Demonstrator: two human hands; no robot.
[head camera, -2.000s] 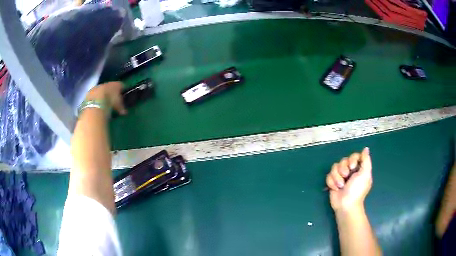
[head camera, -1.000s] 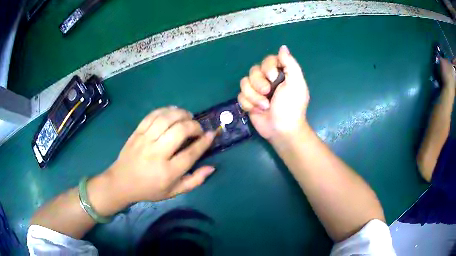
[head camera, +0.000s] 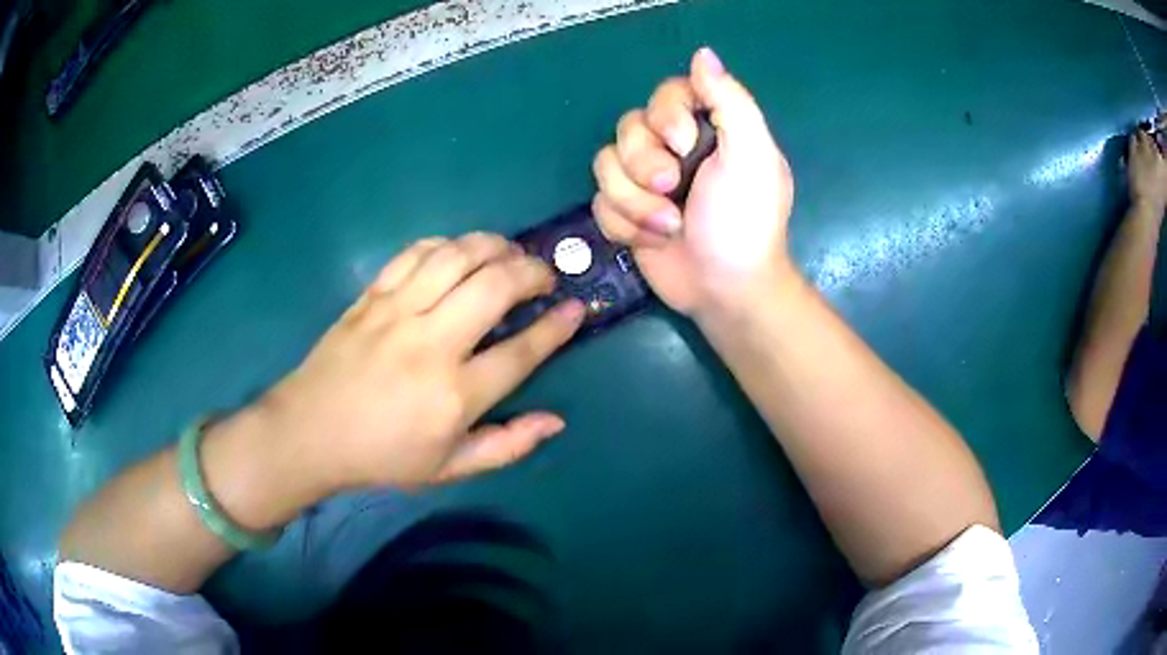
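Observation:
A black phone housing lies open side up on the green bench, with a pale round disc near its right end. My left hand lies over the housing's left part, fingertips on it, thumb apart below; that part of the housing is hidden. My right hand is curled in a fist around a small dark tool handle, at the housing's upper right end. The tool's shaft is hidden behind the hand.
A small stack of black handsets lies at the left, by the worn whitish rail. Beyond the rail, another dark unit is on the green strip. At the right edge, another person's arm reaches over the bench.
My left hand has come from the belt beyond the rail to the bench, and the housing now lies under it. My right hand has moved in beside it, still holding the dark handle. The view has tilted down.

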